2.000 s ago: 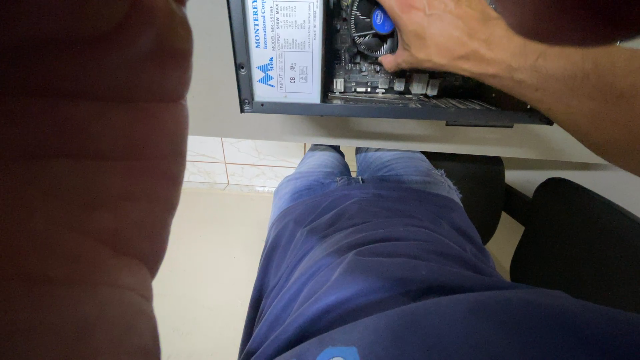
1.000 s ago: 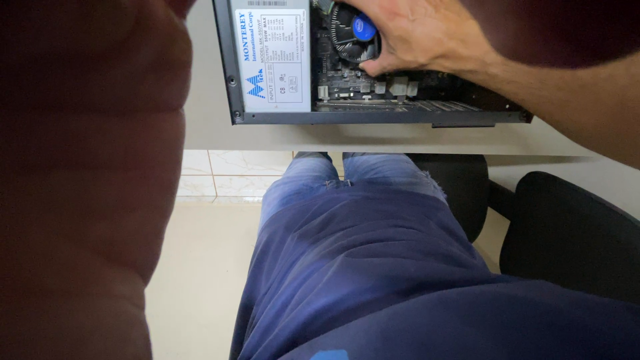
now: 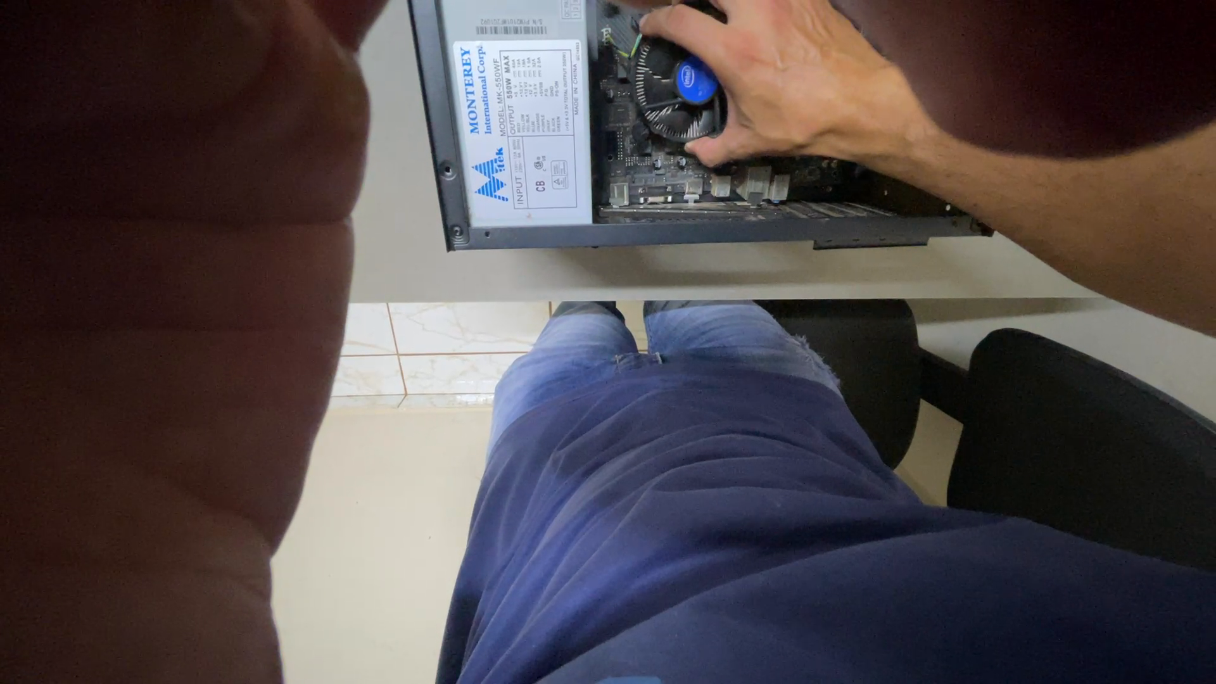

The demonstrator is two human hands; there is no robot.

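A round black CPU cooler with a fan (image 3: 665, 90) and a blue Intel hub sits over the motherboard (image 3: 632, 152) inside an open computer case (image 3: 665, 234). My right hand (image 3: 788, 81) reaches in from the right and grips the cooler's rim, thumb on the near edge and a finger on the far edge; its other fingers are partly hidden. Thin coloured wires show beside the cooler. Very close to the lens, my left hand (image 3: 171, 342) fills the left side as a dark, blurred shape; its fingertips and anything in it are out of sight.
A labelled metal power supply (image 3: 522, 133) fills the case's left part. The case lies on a light table (image 3: 722, 275), near its front edge. Black chairs (image 3: 1073, 437) stand at the lower right. Another dark blurred shape covers the top right corner.
The view has shifted slightly. My right hand remains on the cooler, and the dark shape of my left hand still covers the left side.
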